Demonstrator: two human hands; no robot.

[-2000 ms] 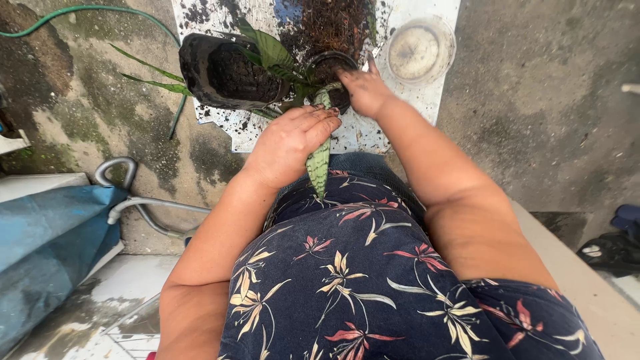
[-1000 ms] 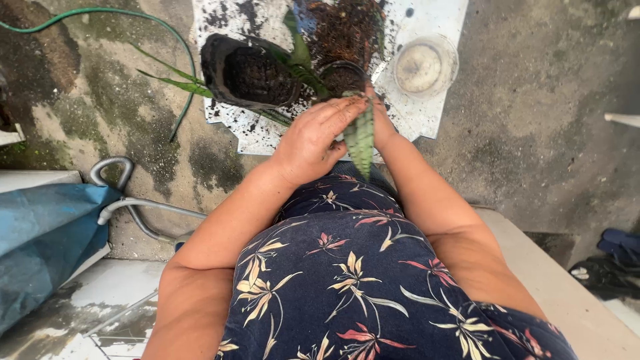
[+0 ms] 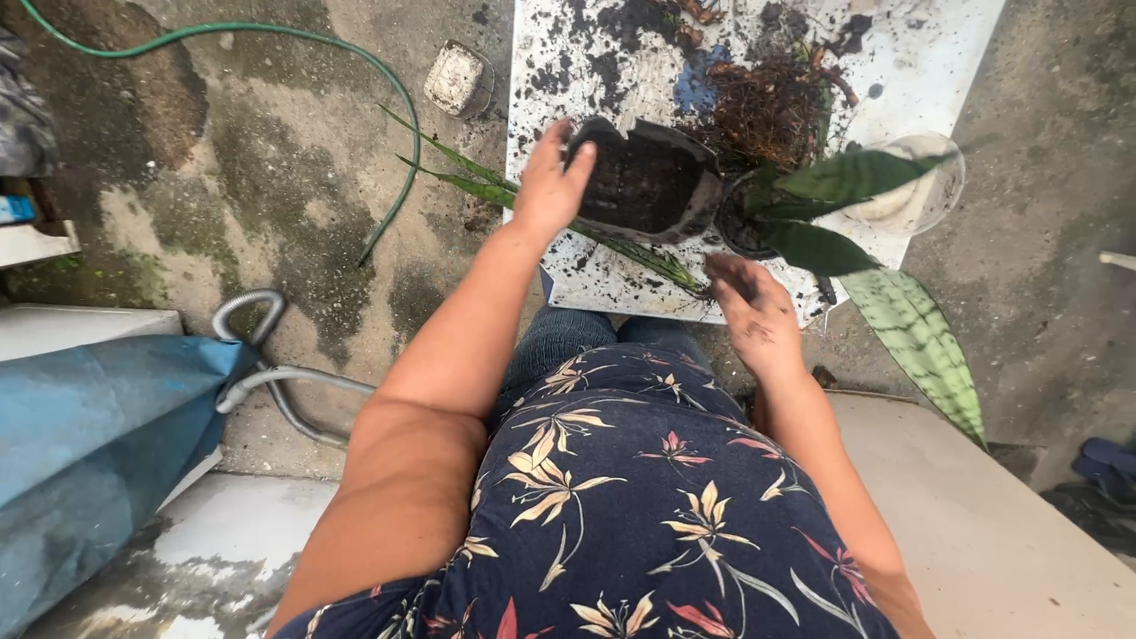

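My left hand [image 3: 555, 182] is at the left rim of a dark plastic container [image 3: 652, 182] holding soil, fingers apart; whether it touches the rim is unclear. My right hand [image 3: 753, 311], soiled and with fingers spread, is below a small dark pot [image 3: 741, 217] and holds nothing. Broad snake plant leaves [image 3: 919, 333] lean right from that pot. A narrower snake plant cutting [image 3: 635, 256] lies on the soil-strewn white board [image 3: 577, 288], passing under my left hand and the container. Brown roots and soil [image 3: 768, 111] are heaped behind the pot.
A clear round tub [image 3: 941, 182] stands at the board's right edge, partly behind leaves. A small crusted container [image 3: 457, 80] is on the concrete left of the board. A green hose [image 3: 390, 80] curves at upper left; a grey corrugated hose [image 3: 266, 328] lies near a blue cover [image 3: 106, 444].
Both hands have come away from the plant and moved apart, the left to the dark container. The broad leaf that hung toward my lap now leans out to the right.
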